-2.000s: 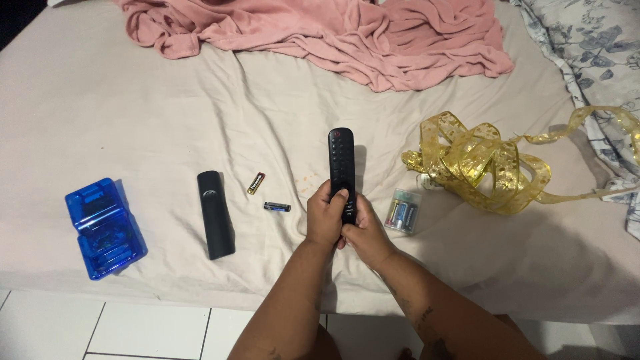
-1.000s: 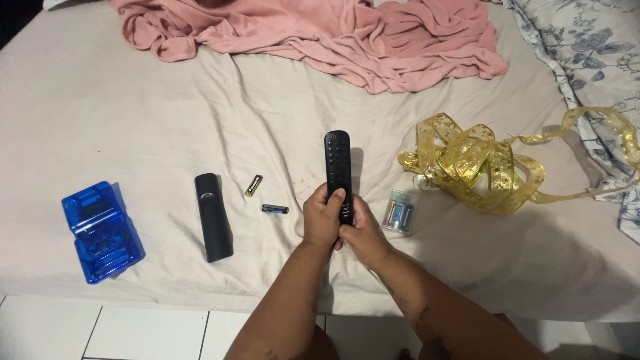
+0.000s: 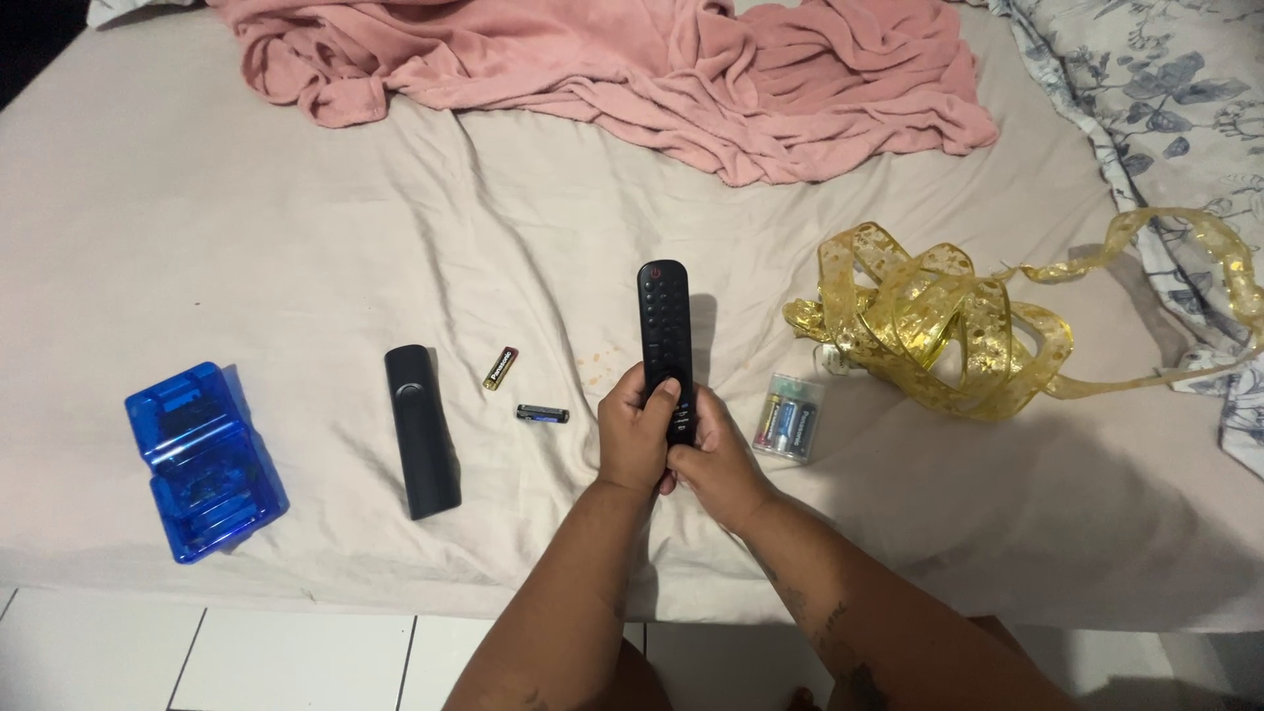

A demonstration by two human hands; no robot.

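Both my left hand [image 3: 637,430] and my right hand [image 3: 719,459] grip the lower end of a black remote control [image 3: 666,326], button side up. My left thumb rests on its lower buttons; the fingers beneath it are mostly hidden. To the left lie two loose batteries, one gold and black [image 3: 501,368], one dark with blue [image 3: 542,414]. Beyond them is a black remote's battery cover or a second remote lying face down [image 3: 425,434]; I cannot tell which. A clear case of several batteries [image 3: 787,419] stands just right of my right hand.
An open blue translucent plastic case [image 3: 207,464] lies at the left on the beige bedsheet [image 3: 296,247]. Looped gold ribbon [image 3: 938,326] is at the right. A pink blanket [image 3: 642,59] and floral fabric [image 3: 1175,109] lie farther back. White floor tiles [image 3: 296,657] show below the bed's edge.
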